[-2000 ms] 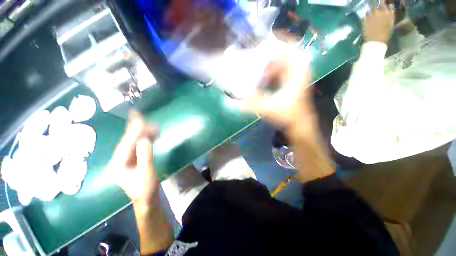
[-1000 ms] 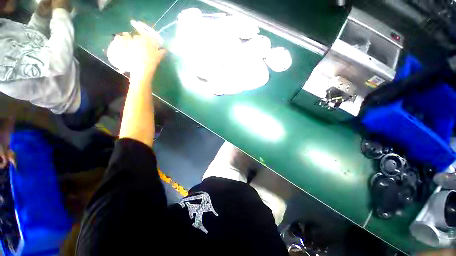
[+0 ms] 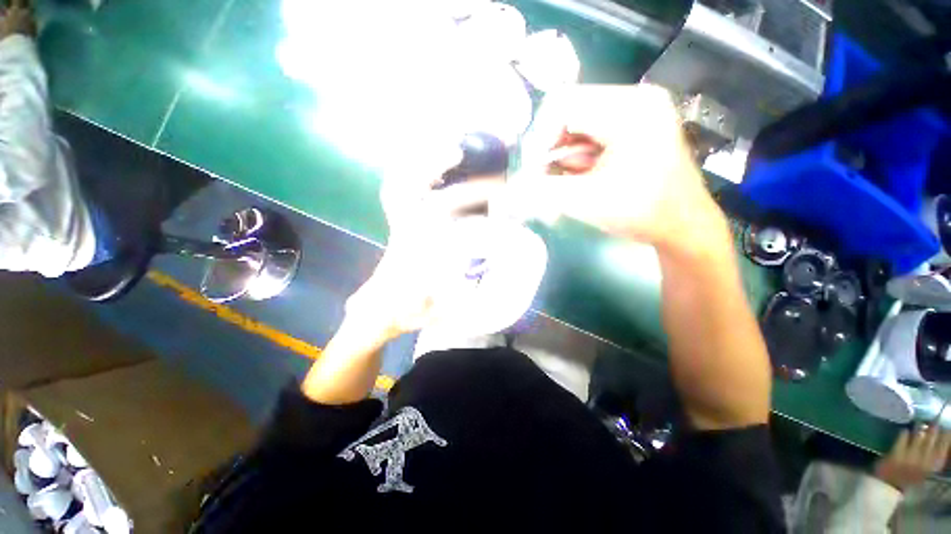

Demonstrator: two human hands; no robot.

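A white housing (image 3: 511, 273), strongly overexposed, is in front of my chest with its wide rounded end toward me. A black round body (image 3: 482, 156) shows at its far side. My left hand (image 3: 401, 276) grips the housing from the left; glare hides most of its fingers. My right hand (image 3: 631, 172) is just right of the black body, with its fingers bent toward the housing. Glare hides its fingertips and whether they hold anything. A pile of white covers (image 3: 547, 59) lies beyond, partly burnt out.
The green bench (image 3: 229, 136) runs across. A silver feeder box (image 3: 735, 57) and blue bin (image 3: 845, 188) are at right, near black round caps (image 3: 793, 334) and white-and-black units (image 3: 902, 360). Neighbours' sleeves (image 3: 42, 177) show at both sides. A carton (image 3: 63, 480) and metal stool base (image 3: 250, 261) are lower left.
My left hand has come from the far left of the bench to my chest and now holds the white housing. My right hand has come into view beside it. The view has shifted.
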